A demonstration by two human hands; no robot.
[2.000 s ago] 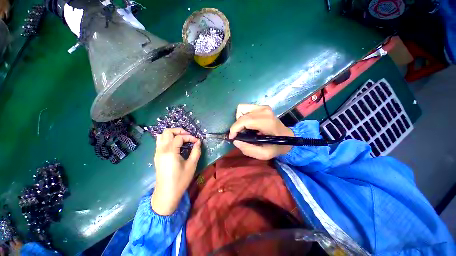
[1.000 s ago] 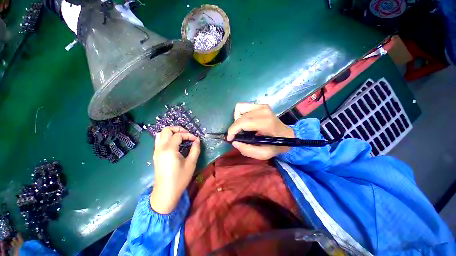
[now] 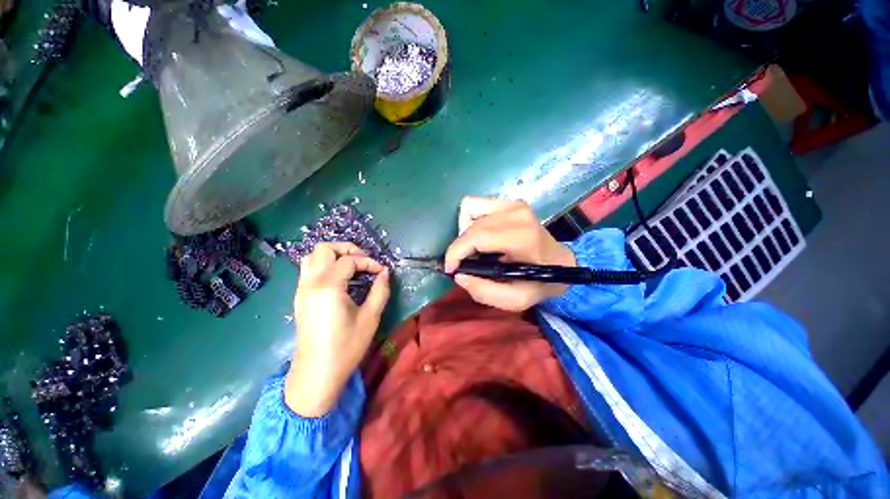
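My right hand (image 3: pixel 507 255) holds a black soldering iron (image 3: pixel 546 274) like a pen; its thin metal tip points left at the fingertips of my left hand. My left hand (image 3: pixel 334 317) pinches a small dark component (image 3: pixel 360 287), mostly hidden by the fingers. The iron tip is at or very near the component; contact cannot be told. A glittering silvery-purple cluster of components (image 3: pixel 337 227) lies on the green bench just beyond my left fingertips. A pile of matt dark pieces (image 3: pixel 217 268) lies left of it, below the hood's mouth.
A grey translucent funnel hood (image 3: pixel 229 127) lies at upper left. A yellow-sided cup (image 3: pixel 398 70) with silvery bits stands beside its mouth. A larger dark pile (image 3: pixel 80 375) is at far left. A slotted panel (image 3: pixel 727 229) is at right, beyond the red bench edge (image 3: pixel 673 146).
The view has shifted slightly, so hood and cup sit a little higher and further left. My left wrist has moved slightly left. Both hands keep their holds.
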